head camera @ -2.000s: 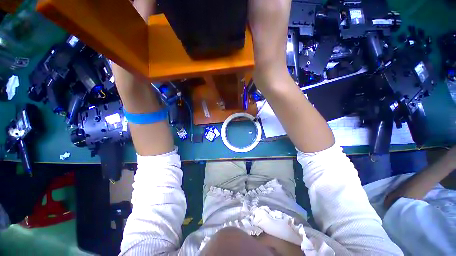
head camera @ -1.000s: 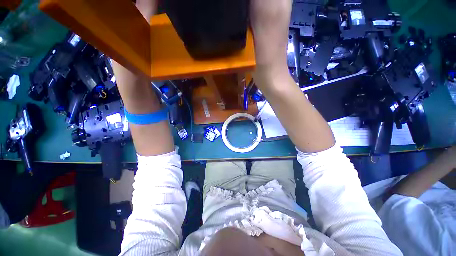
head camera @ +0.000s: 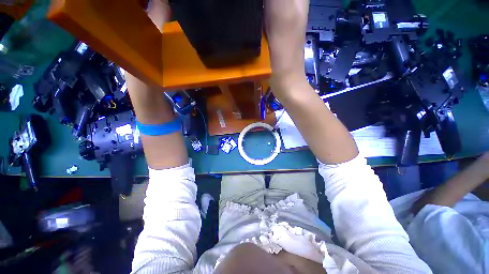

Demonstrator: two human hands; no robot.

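A black boxy device body (head camera: 222, 32) sits in the orange fixture (head camera: 214, 75) at the top centre, close to the lens and cut off by the top edge. My left arm, with a blue wristband, reaches up behind the orange upright. My right arm reaches up along the right side of the device. The fingers of both hands are beyond the top edge or hidden behind the fixture, so what they touch does not show. A white tape roll (head camera: 259, 143) lies at the bench edge before the orange base (head camera: 236, 109).
Black units crowd the green bench (head camera: 171, 166) at left (head camera: 113, 136) and right (head camera: 437, 80). White paper (head camera: 375, 140) lies under the right units. Small blue-and-white pieces (head camera: 227, 144) lie beside the tape roll. Another person's arm (head camera: 456, 184) is at lower right.
A blurred dark unit with a pale label has appeared below the bench at lower left, covering most of the red stool and the black bin. My arms have barely moved.
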